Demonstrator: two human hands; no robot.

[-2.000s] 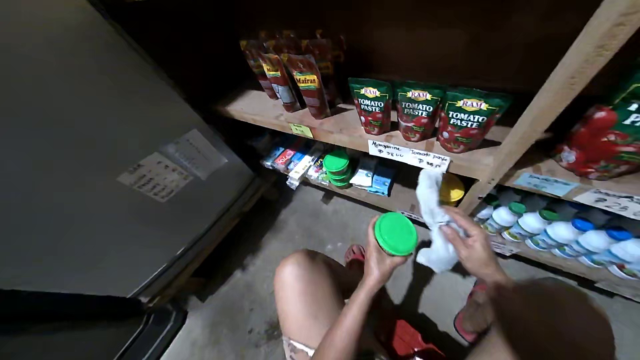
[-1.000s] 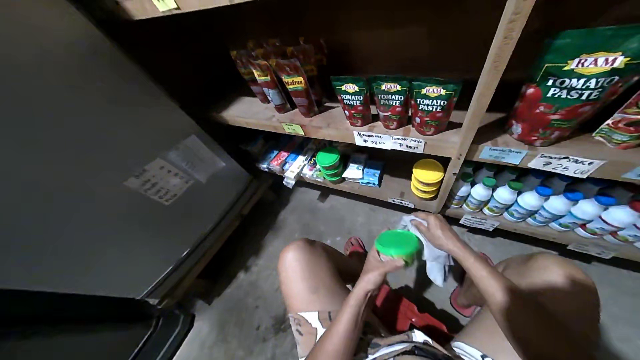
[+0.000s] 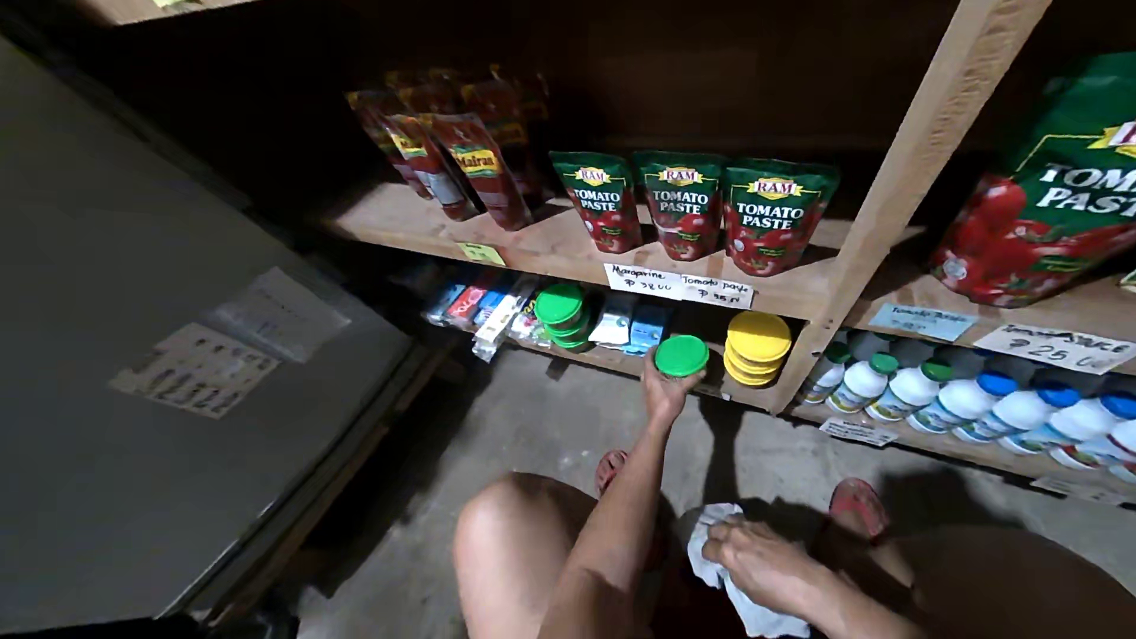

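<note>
My left hand (image 3: 667,389) reaches out to the lower shelf (image 3: 612,358) and grips a round tub with a green lid (image 3: 682,355). The tub is at the shelf's front edge, left of stacked yellow-lidded tubs (image 3: 757,348); whether it rests on the board I cannot tell. Low between the knees, my right hand (image 3: 763,559) is closed on a crumpled white cloth (image 3: 710,541). Farther left on that shelf stand stacked green-lidded tubs (image 3: 560,306), beside white and blue packets (image 3: 648,327).
Above are tomato paste pouches (image 3: 679,209) and red sauce pouches (image 3: 484,173). A wooden post (image 3: 923,169) divides the shelving. White bottles with blue and green caps (image 3: 963,404) line the lower right shelf. A large grey panel (image 3: 160,311) stands at left.
My left hand has moved from in front of my body to the lower shelf with the green-lidded tub. My right hand, with the cloth, has come away from the tub and dropped toward my lap.
</note>
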